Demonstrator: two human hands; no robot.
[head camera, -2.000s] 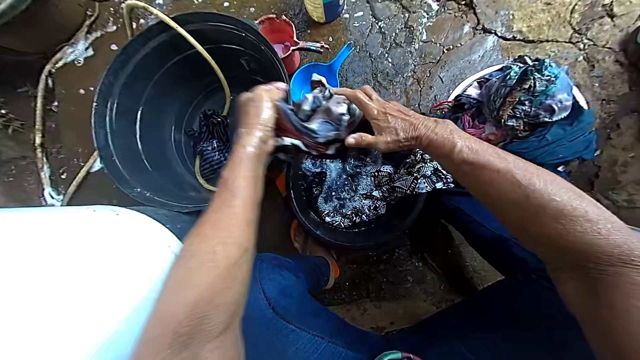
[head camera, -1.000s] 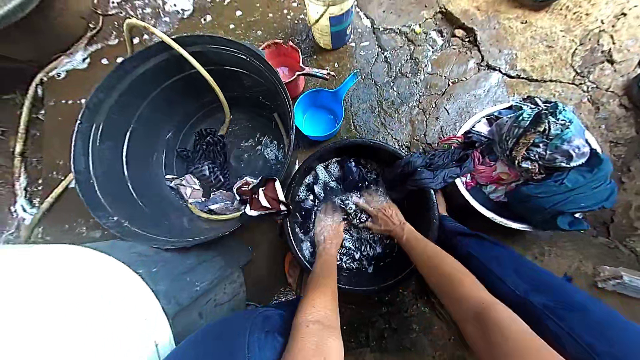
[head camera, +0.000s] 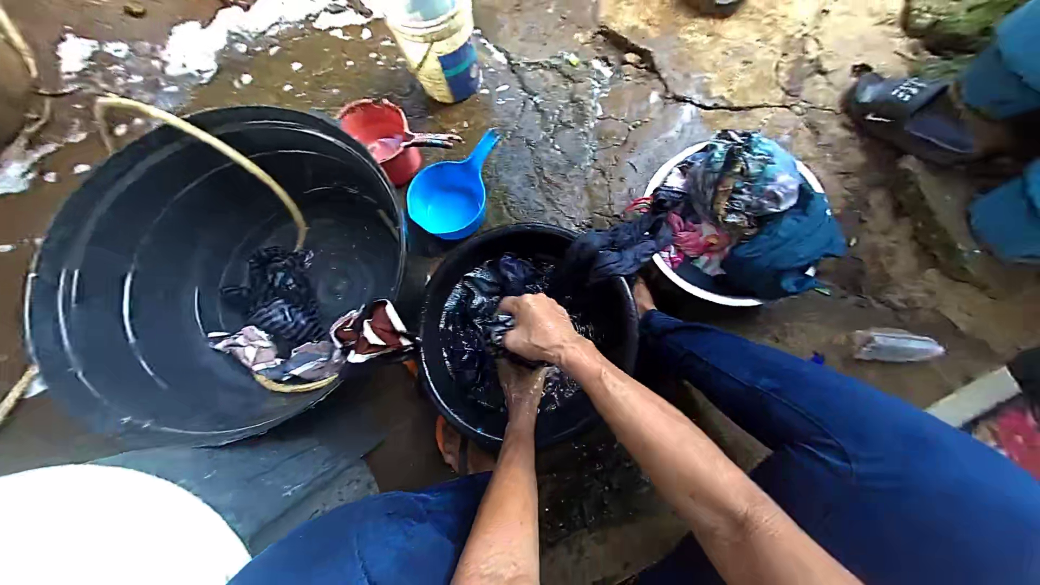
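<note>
A small black basin (head camera: 432, 357) between my legs holds dark wet cloth (head camera: 470, 313) in sudsy water. My right hand (head camera: 538, 327) is closed on part of this dark cloth above the water. Just below it, my left hand (head camera: 520, 382) reaches in; its fingers are hidden under the cloth and my right hand. A dark garment (head camera: 621, 244) hangs over the basin's right rim and touches the heap of clothes (head camera: 751, 211) in a white-rimmed basin (head camera: 707, 294). To the left, a large black tub (head camera: 89, 325) holds a striped dark cloth (head camera: 284, 301) and a brown and white cloth (head camera: 374, 329) over its edge.
A blue dipper (head camera: 447, 199), a red dipper (head camera: 382, 138) and a pale bucket (head camera: 435, 49) stand beyond the basin. A hose (head camera: 219, 150) runs into the tub. A white rounded object (head camera: 106, 528) is at lower left. Another person's sandaled foot (head camera: 918, 114) is at upper right.
The patterned cloth held over the basin two seconds ago is out of my hands, and brown and white cloth lies at the tub's edge. Dark cloth now fills the basin, with my right hand gripping it.
</note>
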